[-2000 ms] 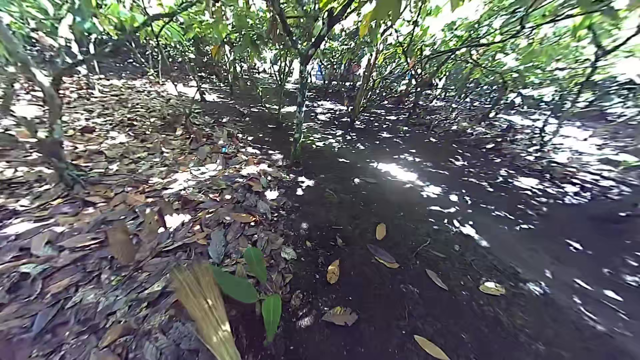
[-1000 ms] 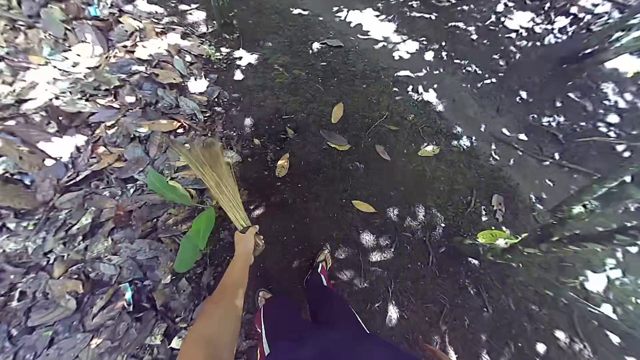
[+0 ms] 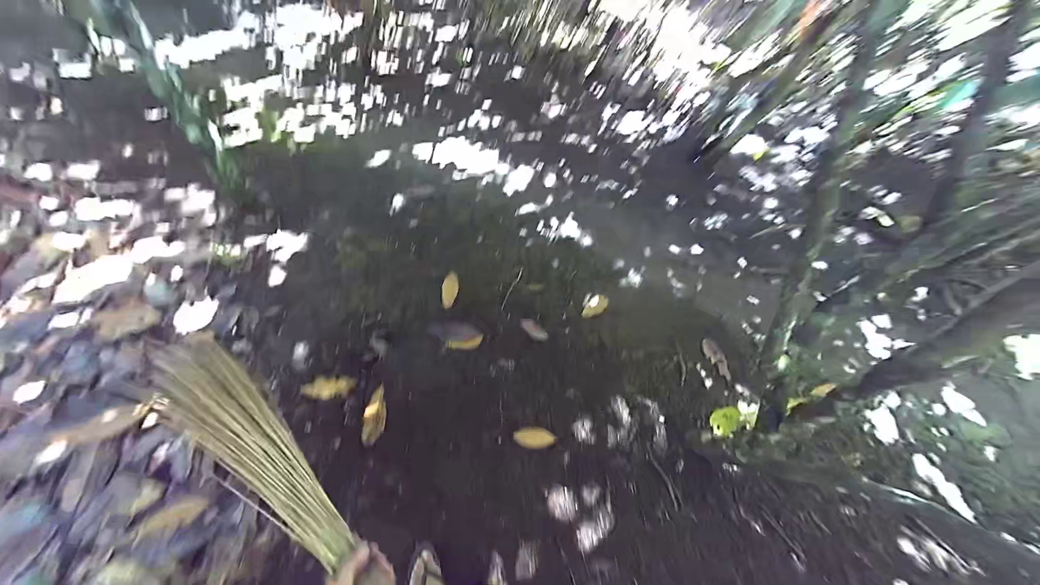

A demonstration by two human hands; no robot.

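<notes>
At the bottom edge, left of centre, my left hand (image 3: 366, 566) is closed around the bound end of a stick broom (image 3: 252, 447). The broom's thin, straw-coloured bristles fan out up and to the left, over the edge where piled leaf litter (image 3: 106, 487) meets dark bare soil (image 3: 455, 504). Several yellow leaves lie on the soil to the right of the bristles, among them a curled one (image 3: 374, 416) and a flat one (image 3: 534, 438). My right hand is out of view.
Thin tree trunks (image 3: 812, 236) and low branches rise on the right, with a green-yellow leaf (image 3: 725, 420) at their base. Another slender trunk (image 3: 175, 93) stands at upper left. The tips of my footwear (image 3: 426, 565) show at the bottom edge.
The view has tilted up and shifted right since one second ago. My forearm and legs, visible then, have left the frame. The broom stays in my left hand.
</notes>
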